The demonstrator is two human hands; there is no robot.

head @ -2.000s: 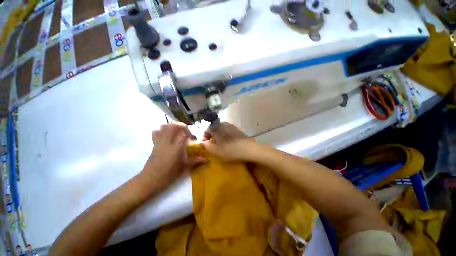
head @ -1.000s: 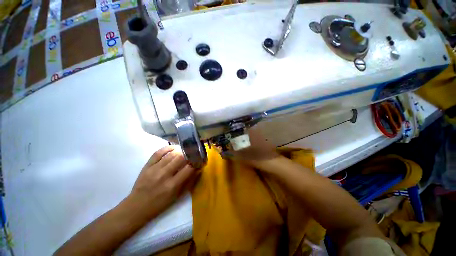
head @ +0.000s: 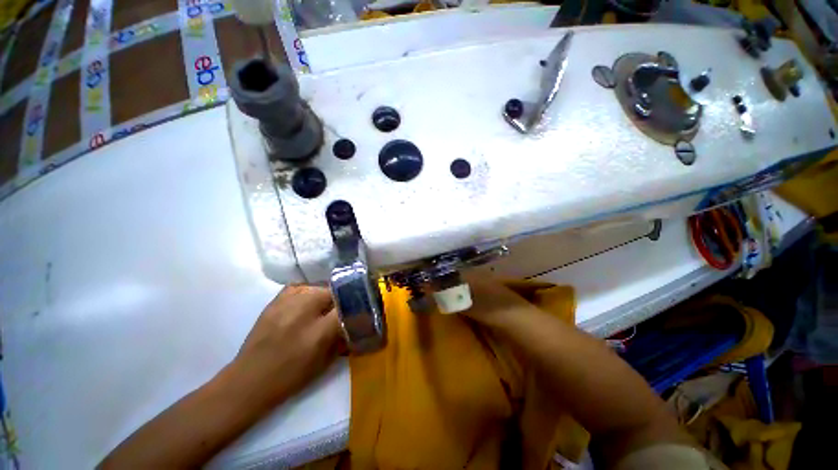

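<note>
The mustard-yellow garment piece (head: 413, 386) runs from under the white sewing machine head (head: 432, 184) down over the table's front edge. My left hand (head: 299, 326) lies at the cloth's left edge, its fingertips hidden behind the shiny take-up guard (head: 356, 303). My right hand (head: 487, 303) is on the cloth right of the foot area, partly hidden by the head and the white part (head: 453, 297) below it. The needle and foot cannot be made out. Whether either hand grips the cloth cannot be seen.
Red-orange-handled scissors (head: 717, 237) lie at the table's right end. A blue slatted support (head: 689, 353) with yellow pieces stands right of my right arm. The white table (head: 119, 275) extends left, with a taped brown surface (head: 147, 69) behind it.
The view has moved closer over the machine head. The hands have gone from holding the folded yellow edge in front of the foot to lying beside it, with the cloth now beneath the head.
</note>
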